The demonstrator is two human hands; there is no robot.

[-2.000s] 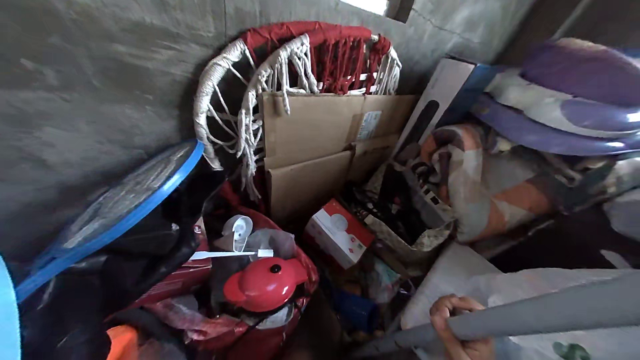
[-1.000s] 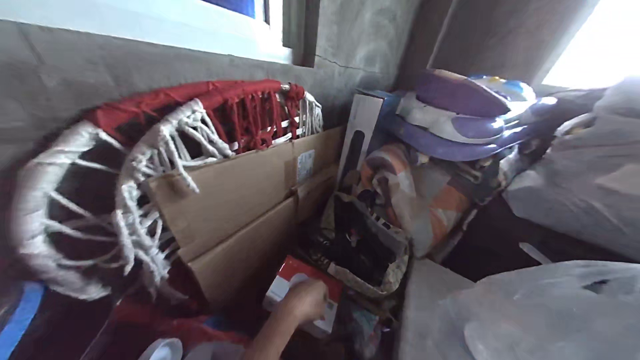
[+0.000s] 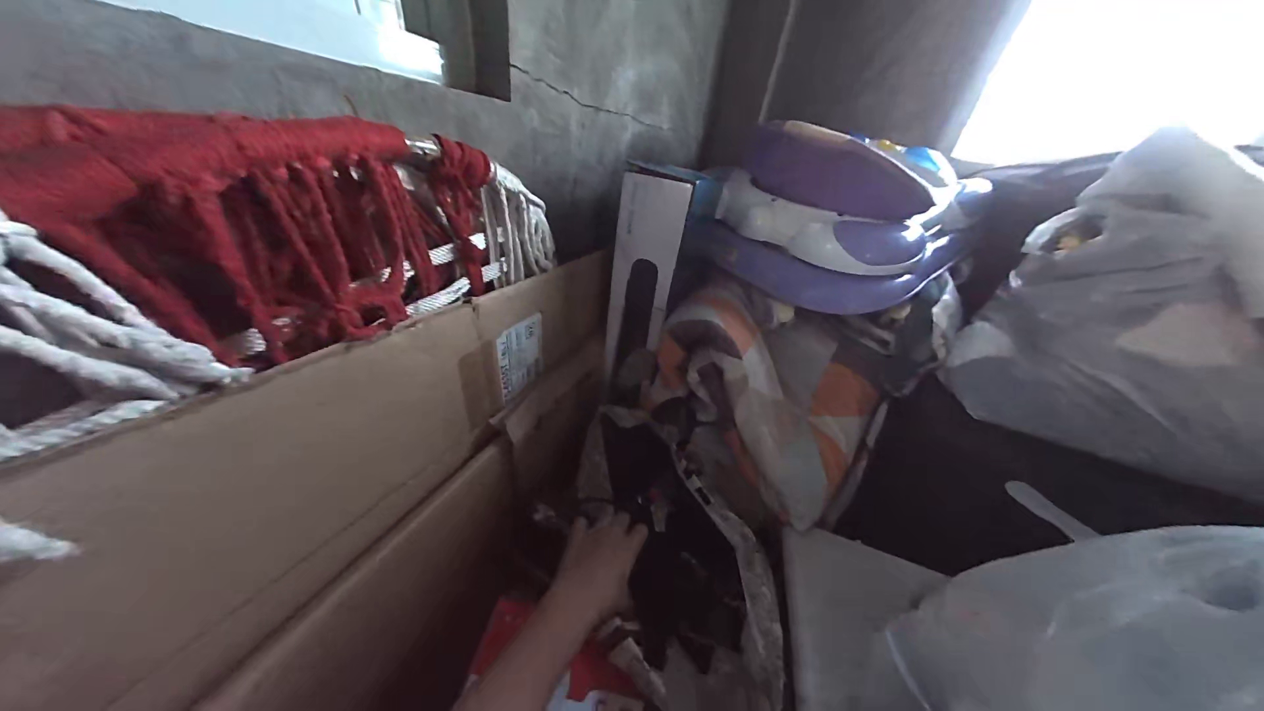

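My left hand (image 3: 600, 555) reaches up from the bottom of the head view, over a red and white box (image 3: 506, 632). Its curled fingers touch the left side of an open bag (image 3: 758, 602) with dark contents (image 3: 681, 563); whether they grip anything cannot be made out. Close on the left stands a large flattened cardboard box (image 3: 296, 474) with a label. Beyond the bag lies a bundled cloth (image 3: 780, 395) patterned in orange, grey and white. My right hand is out of view.
Red and white corded hoops (image 3: 247, 217) rise behind the cardboard. A tall narrow box (image 3: 647, 257) leans in the corner, beside stacked purple and white plastic pieces (image 3: 829, 227). Translucent plastic bags (image 3: 1106, 622) bulge at the lower right. A concrete wall (image 3: 602, 69) stands behind.
My left hand has moved from the red and white box to the bag beyond it. The hand on a grey pipe, seen two seconds ago, is out of view. The view has shifted closer.
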